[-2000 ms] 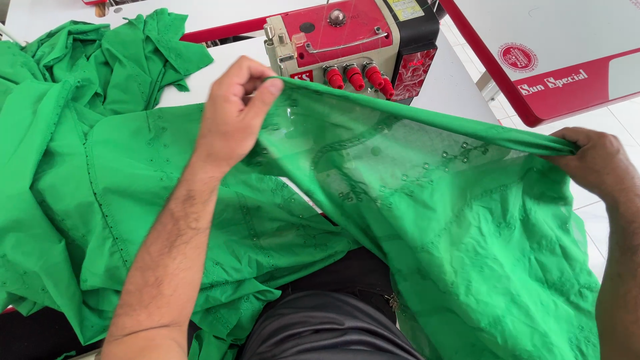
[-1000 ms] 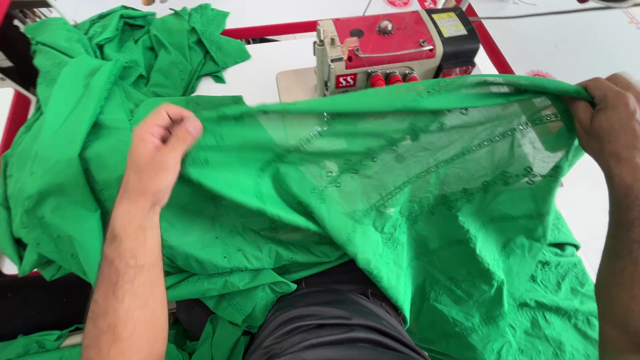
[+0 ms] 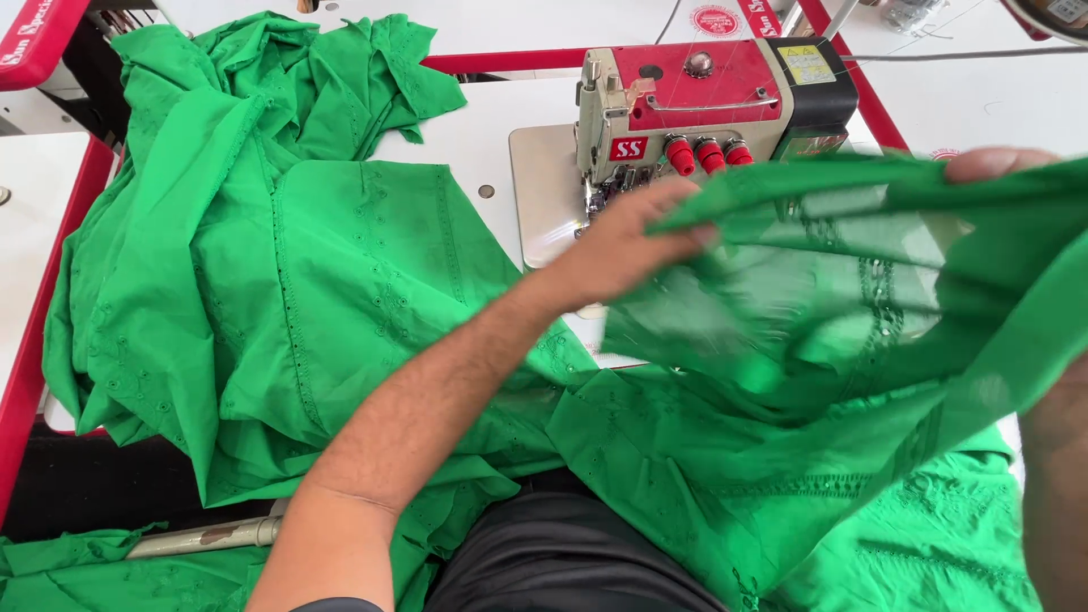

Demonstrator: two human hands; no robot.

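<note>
My left hand (image 3: pixel 637 242) grips the edge of a green embroidered eyelet fabric (image 3: pixel 790 340) between thumb and fingers, just in front of an overlock sewing machine (image 3: pixel 697 93). Farther right, my right hand (image 3: pixel 1003 161) holds up the same sheer fabric by its upper edge; most of its fingers are hidden by the cloth. The raised part is blurred and hangs in folds down over my lap. More green fabric (image 3: pixel 365 255) lies heaped over the left side of the white table, with rows of eyelets and seams showing.
The machine has a red top, red tension knobs and a metal plate (image 3: pixel 544 187) at its left. Red-edged white tables (image 3: pixel 34 195) stand around. A metal bar (image 3: pixel 208 538) and more green cloth are low on the left. A cable (image 3: pixel 960 54) runs behind the machine.
My left hand has moved right across the front of the machine and now grips the fabric near my right hand. The stretched cloth is now gathered and folded at the right.
</note>
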